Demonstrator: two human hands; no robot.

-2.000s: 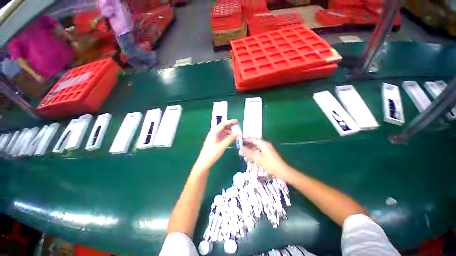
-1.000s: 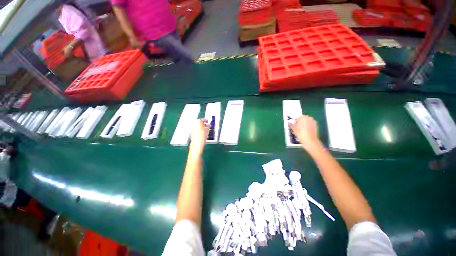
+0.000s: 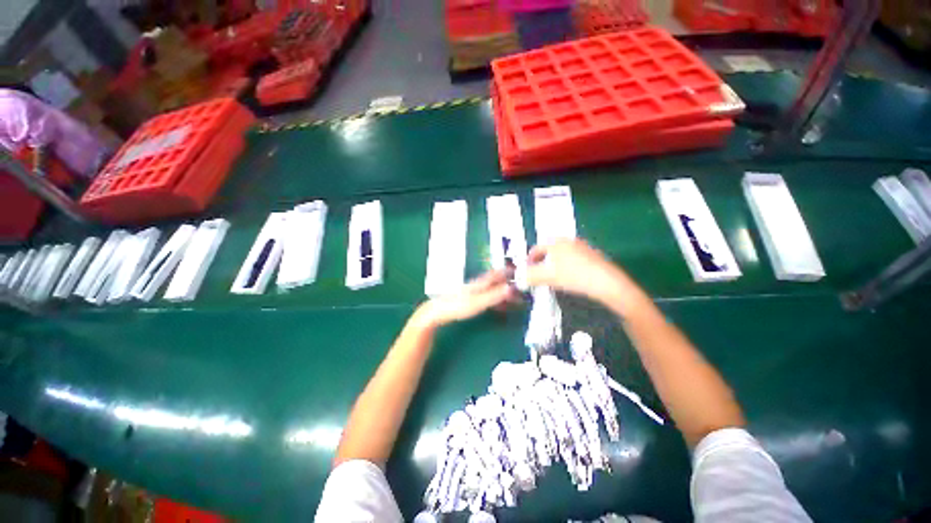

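Observation:
My left hand [image 3: 464, 300] reaches in from the left, its fingertips blurred at the near end of an open white box with a dark watch [image 3: 506, 245]. What it holds cannot be told. My right hand [image 3: 580, 274] meets it from the right, fingers closed on a bunch of white charging cables [image 3: 543, 321] that hangs below the hand towards the heap. The loose heap of white cables [image 3: 521, 421] with round disc heads lies on the near green surface between my forearms. A plain white box lid [image 3: 554, 217] lies right of the watch box.
Other white boxes and lids lie in a row along the green belt [image 3: 337, 327], some with dark watches [image 3: 365, 250]. Red compartment trays [image 3: 613, 102] stand beyond it, with more at left [image 3: 168, 158]. A metal post [image 3: 822, 77] rises at right. A person in pink [image 3: 46, 128] is far left.
Both hands have come back from two separate watch boxes and met in the middle. The cable bunch from the heap's top is now at my right hand. The view has shifted.

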